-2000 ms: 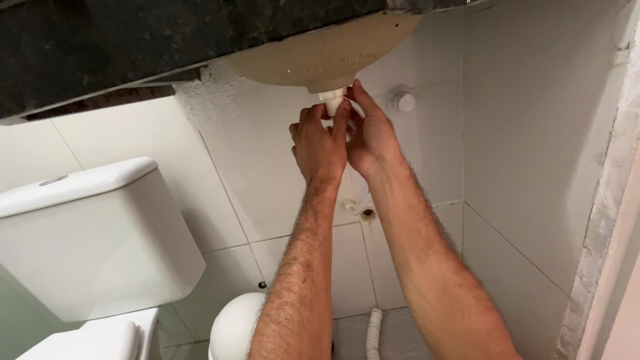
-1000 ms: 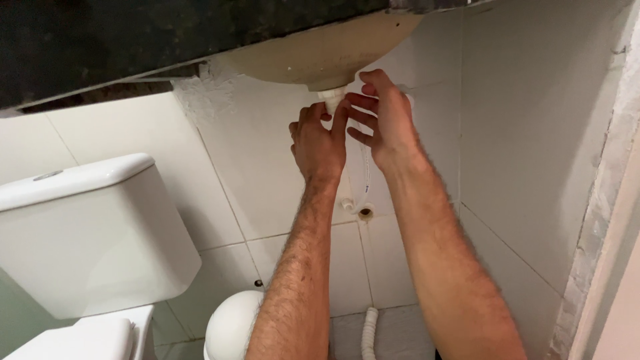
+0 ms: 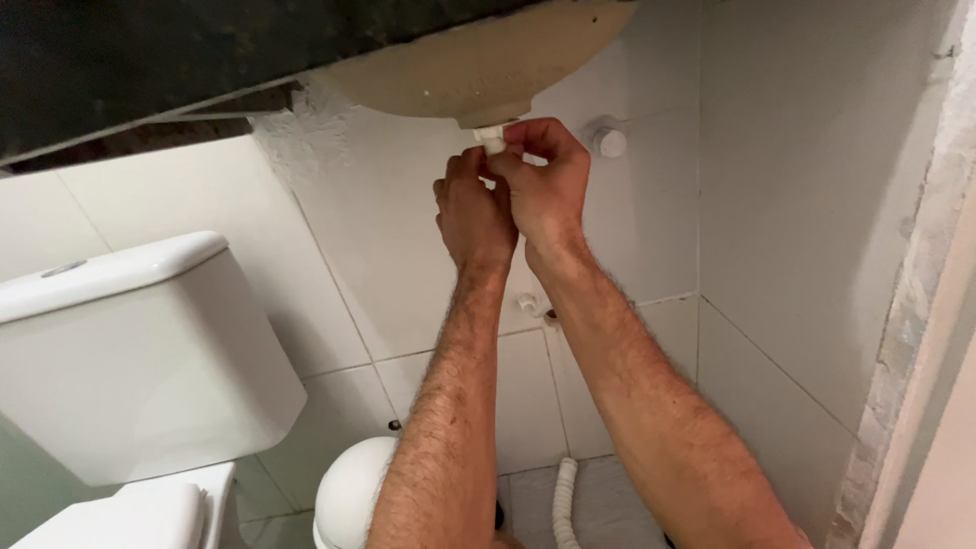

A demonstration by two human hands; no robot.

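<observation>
Under the beige sink basin [image 3: 488, 76], a white plastic drain fitting [image 3: 492, 139] points down. My right hand [image 3: 545, 175] has its thumb and index finger closed on the fitting from the right. Just below and to the left, my left hand [image 3: 476, 210] has its fingertips raised at the fitting's lower end, close against the right hand. The fingers partly hide the lower end, so whether the left hand grips it cannot be told.
A dark stone countertop [image 3: 191, 53] overhangs the basin. At left stands a white toilet cistern [image 3: 145, 358]; a white rounded bin [image 3: 354, 488] is beside my left forearm. The wall has a round valve [image 3: 608, 142] and a small pipe elbow [image 3: 530, 303]. A corrugated hose [image 3: 564, 503] lies on the floor.
My right hand, apart from the fitting with spread fingers one second ago, is now closed on it. My left hand sits slightly lower against the fitting.
</observation>
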